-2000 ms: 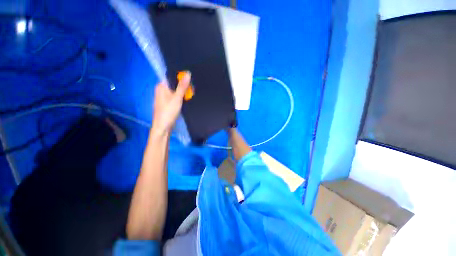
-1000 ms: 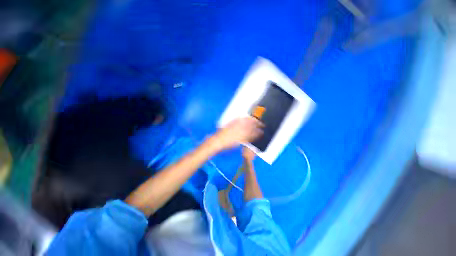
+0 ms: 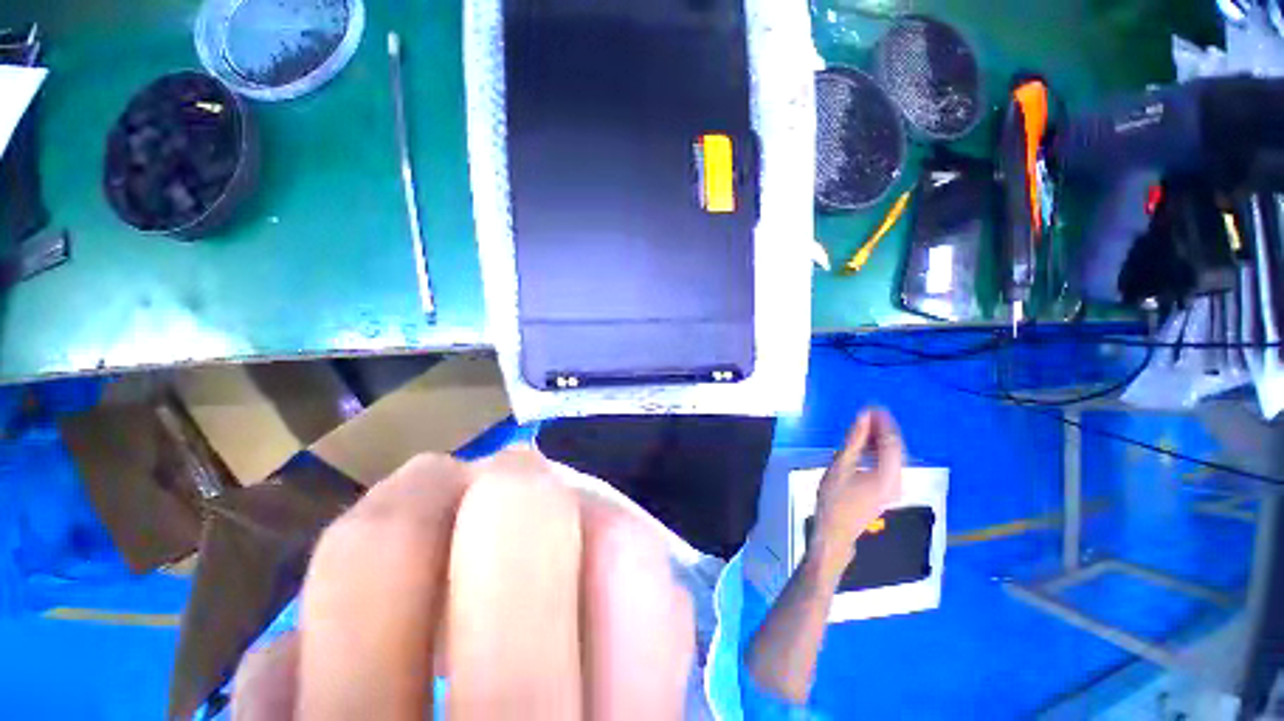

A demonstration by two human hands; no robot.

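A black panel point(image 3: 634, 240) with an orange label point(image 3: 718, 173) lies on a bubble-wrap sleeve point(image 3: 786, 282) on the green bench. Two small tabs show on its near edge. My left hand point(image 3: 479, 606) is very large and close to the camera at the bottom; its fingers are bent, and whether it holds anything is hidden. My right hand point(image 3: 862, 486) is below the bench edge, over the white carton point(image 3: 915, 596), slightly blurred, with nothing visible in it. A second black panel point(image 3: 894, 552) with an orange mark lies in the carton.
A bowl of black parts point(image 3: 180, 152), clear dish point(image 3: 279, 42) and thin stick point(image 3: 411, 183) lie left. Mesh trays point(image 3: 855, 138), a yellow-handled tool point(image 3: 883, 230), a phone-like rectangle point(image 3: 946, 240) and an orange-and-black tool point(image 3: 1028, 183) lie right. Brown cardboard point(image 3: 268, 423) and cables point(image 3: 1084, 387) are below.
The view has swung from the blue floor to the bench. The carried panel now lies in the white carton, away from my hands. My left hand has come up close to the camera.
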